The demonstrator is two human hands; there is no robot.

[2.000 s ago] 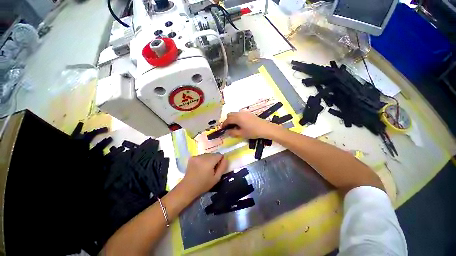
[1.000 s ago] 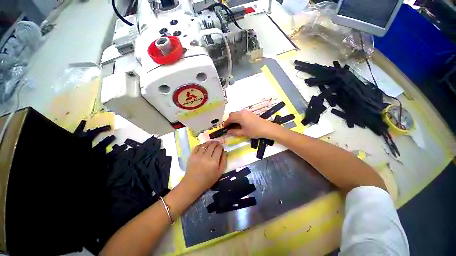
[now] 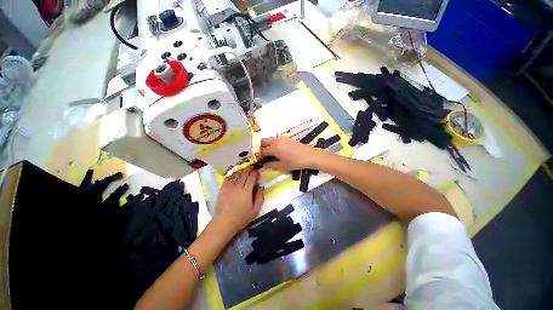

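My right hand (image 3: 284, 154) holds a short black tab (image 3: 264, 161) by its right end, under the front of the white sewing machine head (image 3: 194, 124). My left hand (image 3: 238, 195) lies palm down just left of it, its fingertips close to the tab's left end; whether they grip it cannot be told. The needle area is mostly hidden by the head and fingers. A pale template (image 3: 285, 116) with reddish lines lies beneath, with a few black tabs (image 3: 314, 133) on it. A small group of black tabs (image 3: 276, 236) lies on the dark metal plate (image 3: 339, 218).
A large black tab heap (image 3: 159, 221) lies at left beside the cardboard box (image 3: 11, 200). Another black heap (image 3: 400, 106) lies at right, near the yellow tape roll (image 3: 464, 127) and dark pointed snips (image 3: 459, 158). A grey screen (image 3: 412, 9) stands at the upper right.
The view has shifted, so the scene sits further left. My left hand has moved forward from the plate's edge to the tab, and its fingers are now stretched out. My right hand stays at the tab.
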